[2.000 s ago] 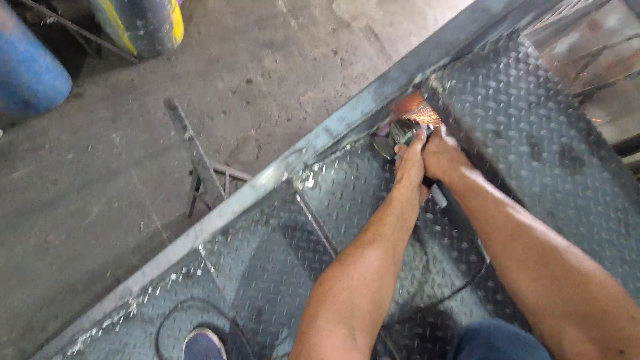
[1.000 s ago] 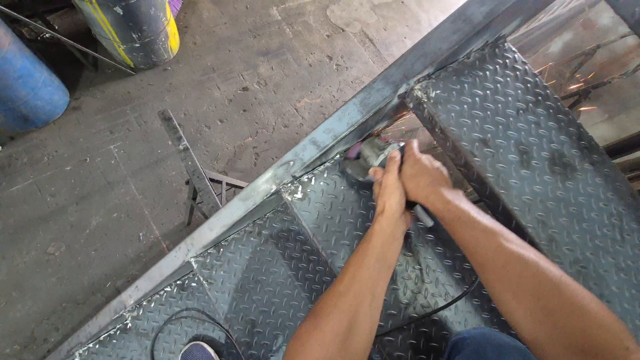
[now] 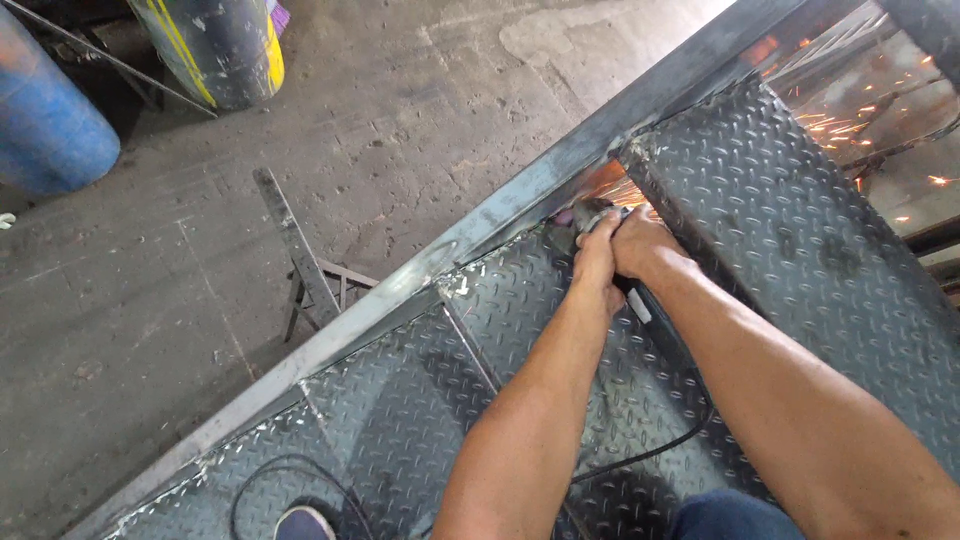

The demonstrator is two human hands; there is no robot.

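Note:
Both my hands are closed around an angle grinder (image 3: pixel 634 294). My left hand (image 3: pixel 598 259) grips its front part and my right hand (image 3: pixel 646 238) wraps the body from the right. Its disc end is at the seam where the diamond-plate stair tread (image 3: pixel 525 300) meets the steel side beam (image 3: pixel 480 225), close to the riser of the higher tread (image 3: pixel 810 202). Orange sparks (image 3: pixel 630 193) fly from there, and more show beyond the higher tread. The disc itself is mostly hidden. A black power cord (image 3: pixel 660 450) trails from the tool over the tread.
Below the beam lies the concrete floor (image 3: pixel 420 112) with a metal stand (image 3: pixel 300 255). A blue drum (image 3: pixel 52 112) and a dark drum with yellow stripes (image 3: pixel 225 52) stand at upper left. My shoe (image 3: pixel 304 523) rests on a lower tread beside a cord loop (image 3: pixel 262 465).
Between two and one seconds ago the grinder moved down-left along the seam from the higher tread's corner. Now both hands and the grinder are nearer that corner again, with bright sparks.

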